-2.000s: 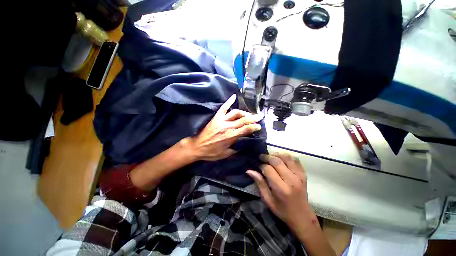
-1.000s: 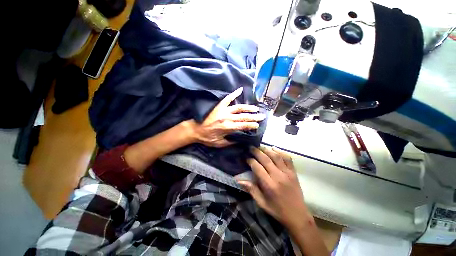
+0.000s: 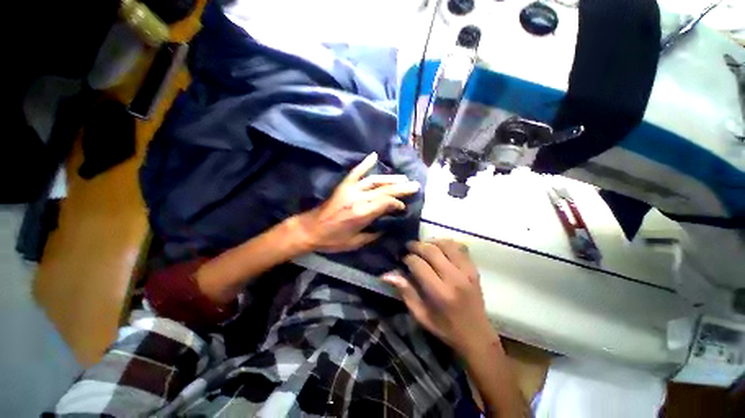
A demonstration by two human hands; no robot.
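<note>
The navy garment (image 3: 237, 175) lies heaped left of the needle area and over the near edge of the machine bed. My left hand (image 3: 351, 212) lies flat on it, fingers spread, fingertips just below and left of the presser foot area. My right hand (image 3: 445, 290) is at the garment's near right edge, with thumb and fingers closed on the cloth. The white sewing machine head (image 3: 506, 90) with a blue stripe stands above the fingertips. The needle and foot are too blurred to make out.
Red and metal snips (image 3: 576, 227) lie on the machine bed (image 3: 564, 306), right of the needle. A black band (image 3: 613, 73) wraps the head. A smartphone (image 3: 155, 82) lies on the wooden table (image 3: 98, 245) at left. Plaid cloth (image 3: 269, 359) covers my lap.
The view has shifted. My left hand has moved slightly back from the foot, and the cloth beside it lies flatter. My right hand stays at the garment's near edge.
</note>
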